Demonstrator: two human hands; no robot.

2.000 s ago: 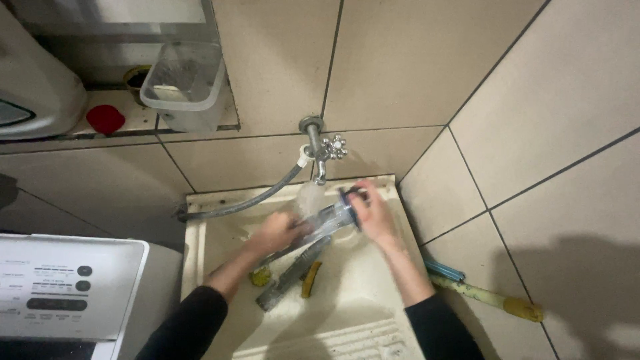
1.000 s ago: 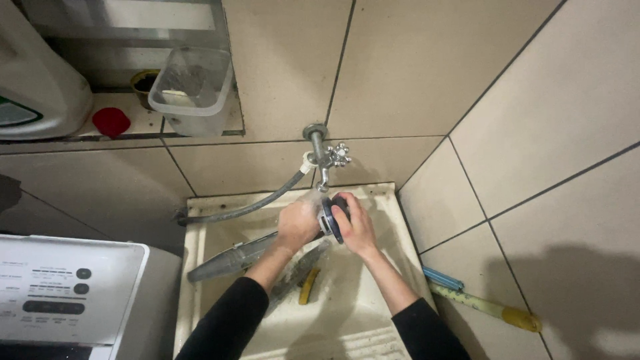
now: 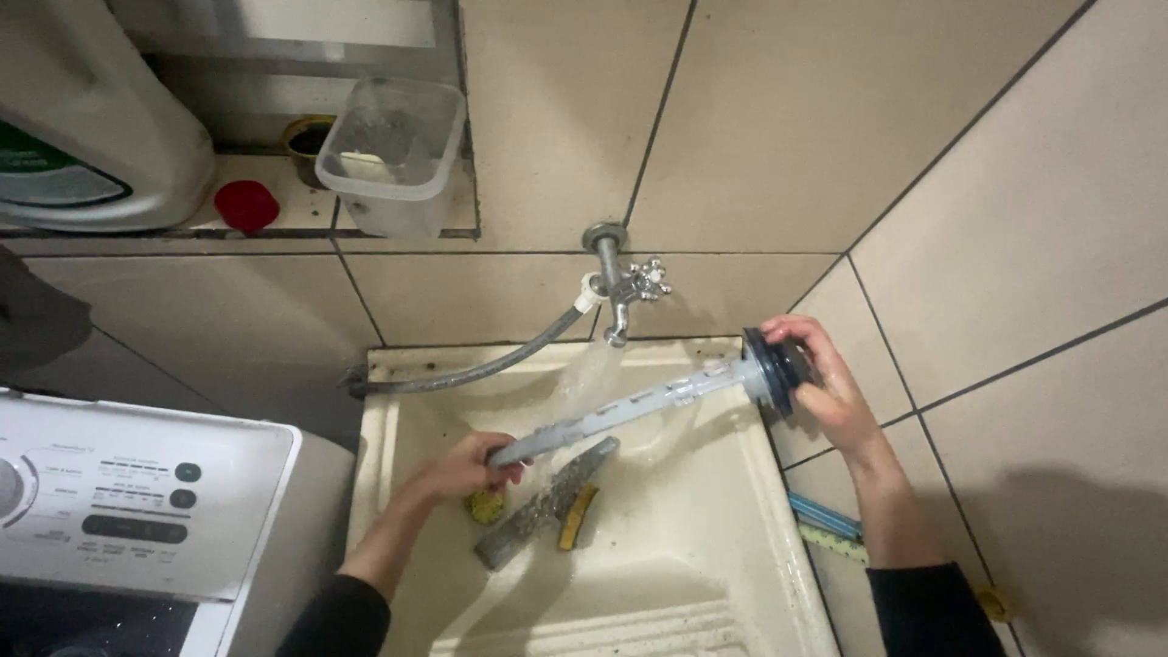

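My right hand grips the dark round cap of a long grey plastic tube, at the right side of the sink. My left hand holds the tube's narrow lower end. The tube slants across the cream utility sink, under the metal faucet, from which water runs onto and past it. In the basin below lie a wet grey tapered piece, a yellow-and-dark sponge strip and a round yellow scrubber, partly behind my left hand.
A grey hose runs left from the faucet. A white washing machine stands at the left. The ledge holds a clear plastic container, a red cap and a large jug. Blue and yellow-green rods are right of the sink.
My hands have moved apart. The capped tube now spans between them, its cap farther right of the faucet than one second ago.
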